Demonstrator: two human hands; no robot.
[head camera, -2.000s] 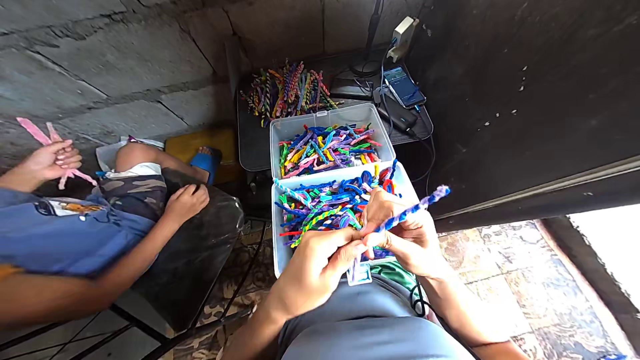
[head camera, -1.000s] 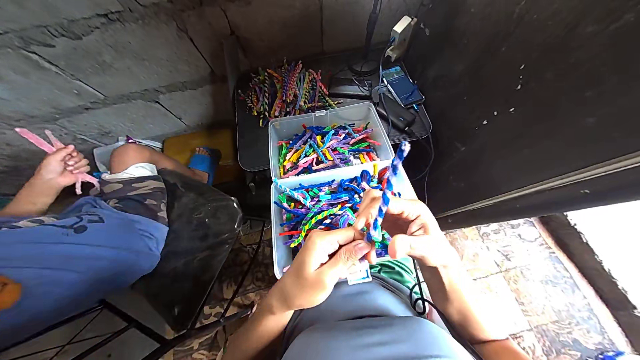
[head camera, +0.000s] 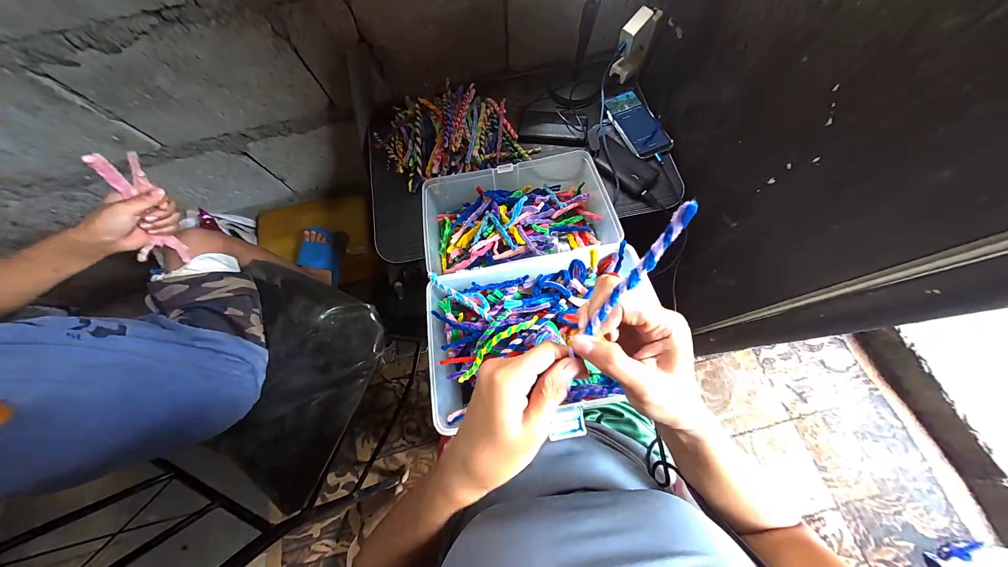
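A twisted blue and lilac pipe-cleaner strand (head camera: 650, 253) rises to the upper right from between my hands. My right hand (head camera: 642, 346) pinches it near its lower part. My left hand (head camera: 516, 402) closes its thumb and fingers on the strand's lower end, which is mostly hidden by the fingertips. Both hands are over the near half of an opened clear plastic case (head camera: 435, 346), filled with short coloured pipe cleaners (head camera: 504, 335), some of them twisted. The far half holds more loose pipe cleaners (head camera: 512, 224).
Behind the case, a black table (head camera: 394, 236) bears a pile of twisted pipe cleaners (head camera: 453, 130), a phone (head camera: 638, 122), cables and a black power bank (head camera: 626, 169). At left, a co-worker's hand (head camera: 130, 220) holds pink strands (head camera: 110, 175). A black panel (head camera: 827, 157) stands at right.
The strand stood nearly upright a second ago and now leans to the upper right. My hands stay close together over the case. The co-worker's arm at left has shifted slightly.
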